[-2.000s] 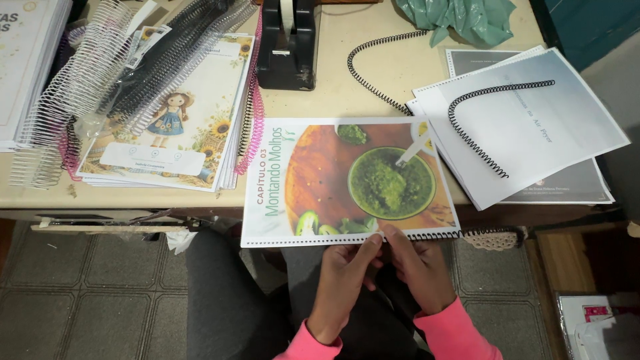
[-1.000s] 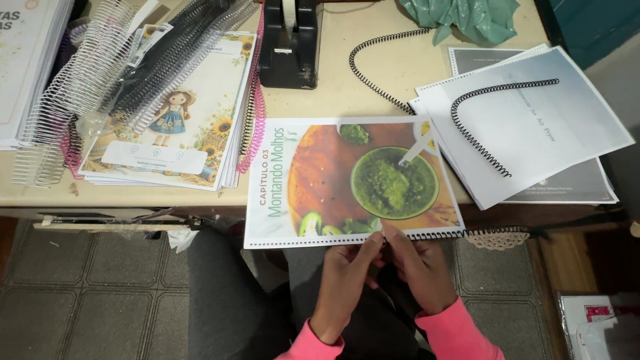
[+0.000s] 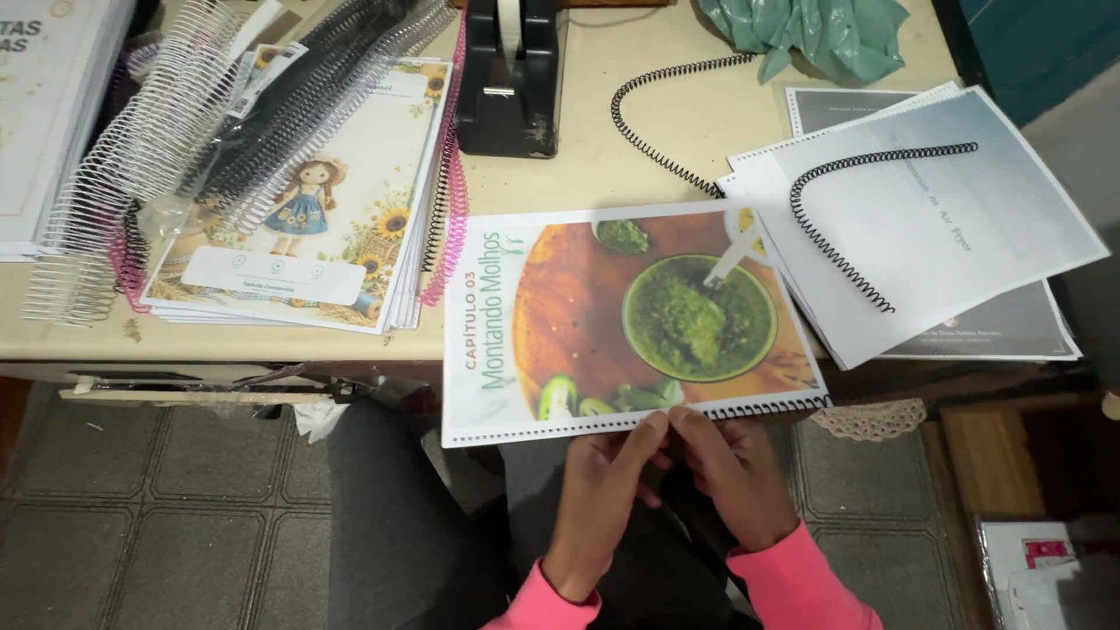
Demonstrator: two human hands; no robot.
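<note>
A stack of printed pages with a green sauce picture (image 3: 569,332) lies over the desk's front edge, its row of punched holes facing me. A black plastic spiral binding coil (image 3: 770,408) runs through the holes on the right part of that edge; the left holes have no coil in them. My left hand (image 3: 608,494) pinches the punched edge near its middle, thumb on top. Right beside it, my right hand (image 3: 731,477) has its thumb at the coil's leading end. The fingers under the pages are partly hidden.
Printed sheets (image 3: 927,219) bear a loose black coil (image 3: 818,223) at right. A black tape dispenser (image 3: 507,96), green plastic bag (image 3: 814,35), another black coil (image 3: 626,122), bundled clear coils (image 3: 149,140) and a doll-cover stack (image 3: 297,236) lie on the desk (image 3: 577,184).
The coil covers more of the punched edge than in the earliest frame, reaching to about my thumbs. Both hands stay at nearly the same place.
</note>
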